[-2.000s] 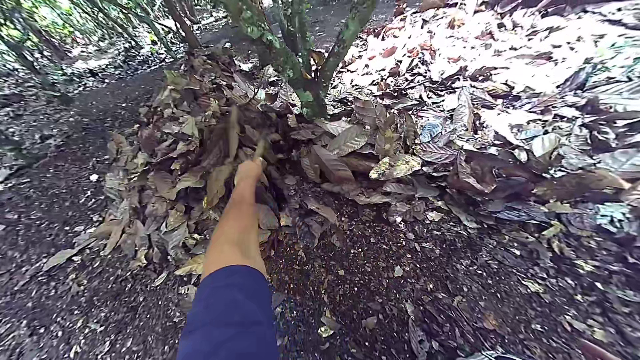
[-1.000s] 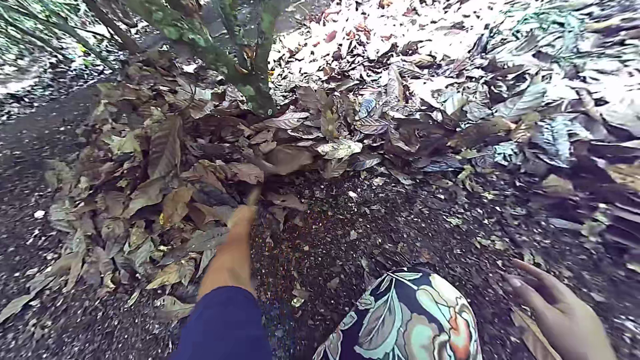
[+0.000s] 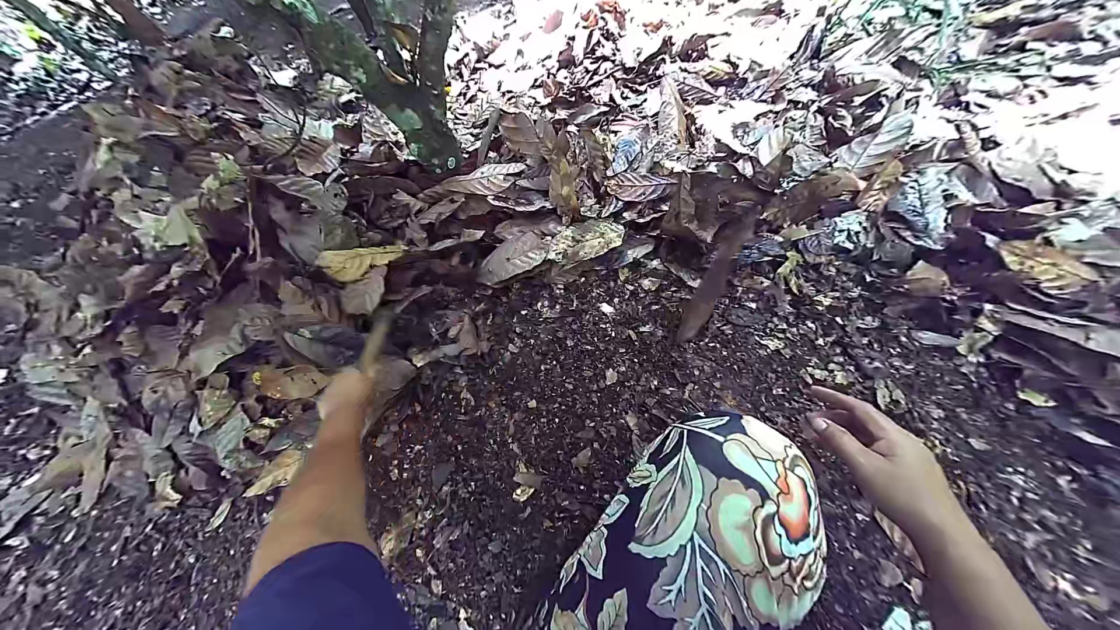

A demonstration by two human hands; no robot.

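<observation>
My left hand [image 3: 347,394] is at the left, low against the pile of dry brown leaves [image 3: 227,324]. Its fingers are closed on a thin, light-coloured stick [image 3: 376,343], blurred, whose far end reaches the leaves; what lies beyond that end cannot be made out. At the right, my right hand [image 3: 884,455] hovers over dark, littered soil [image 3: 560,385] beside my knee in floral cloth [image 3: 744,516]. Its fingers are slightly bent and apart, and nothing is in them. A long brown leaf [image 3: 713,284] stands tilted on the soil ahead of that hand, blurred.
Behind the pile rises a mossy tree trunk [image 3: 420,114] with several stems. A thick band of dry leaves [image 3: 875,166] runs from the trunk to the right edge, partly in bright sun. Bare dark ground [image 3: 39,192] shows at the far left.
My right hand and floral-covered knee, not visible two seconds ago, are in view. The left hand still grips the stick at the leaf pile. A long brown leaf now tilts over the soil.
</observation>
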